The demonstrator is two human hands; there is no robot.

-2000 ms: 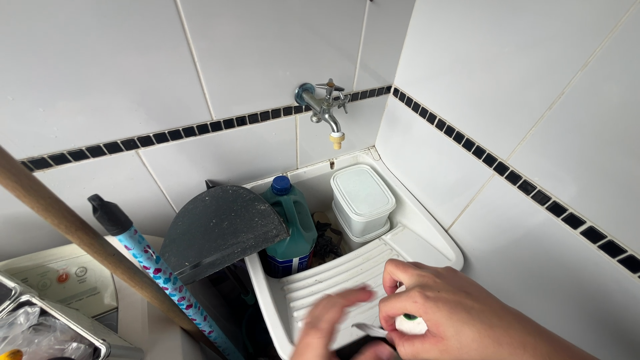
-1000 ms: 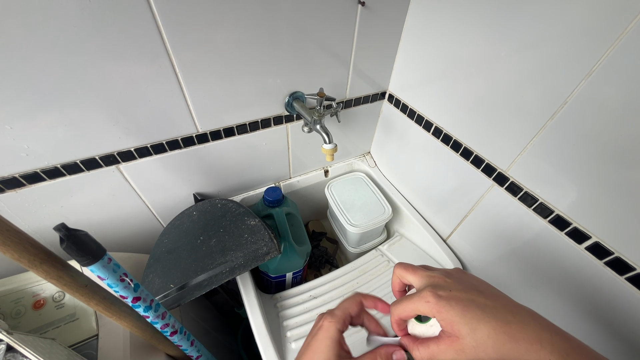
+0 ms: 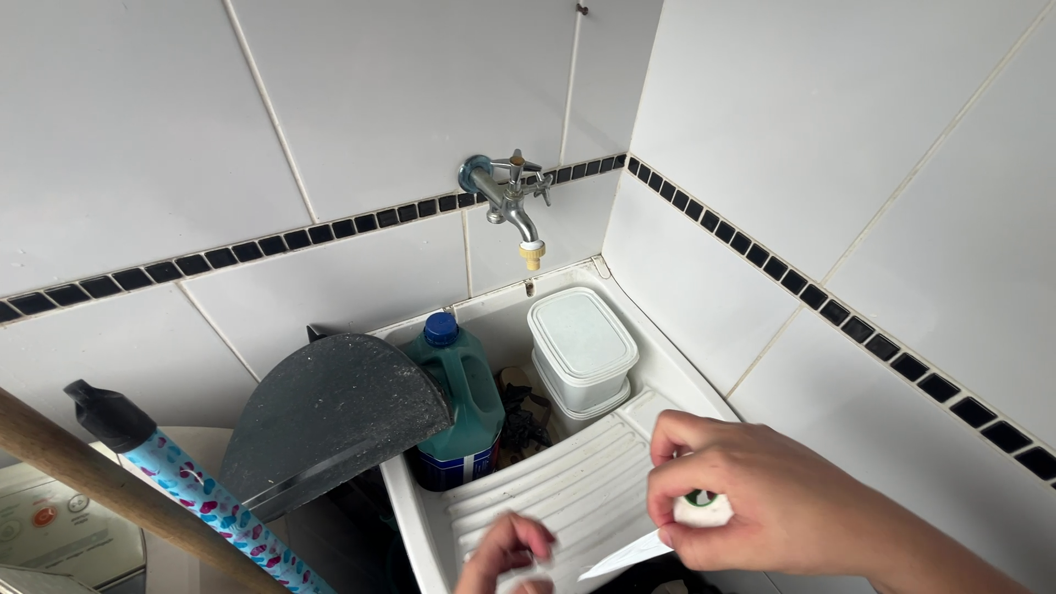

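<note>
My right hand (image 3: 742,503) grips a small white roll with a green-rimmed core (image 3: 705,507), perhaps tape; a white strip (image 3: 627,554) runs from it toward the lower left. Blurred at the bottom edge, my left hand (image 3: 507,557) has its fingers curled apart, near the strip's free end but not visibly on it. Both hands are over the ribbed washboard of a white laundry sink (image 3: 561,478). In the basin stand a green jug with a blue cap (image 3: 470,388) and stacked white lidded tubs (image 3: 584,338). Something dark lies below my right hand, mostly hidden.
A metal tap (image 3: 516,198) with a yellow nozzle juts from the tiled wall above the basin. A dark dustpan-like piece (image 3: 330,421) overlaps the sink's left side. Further left are a wooden pole (image 3: 107,487), a patterned handle with a black end (image 3: 206,495) and a control panel (image 3: 62,520).
My left hand has come away from my right hand, and more of the white strip shows between them. The roll stays in my right hand.
</note>
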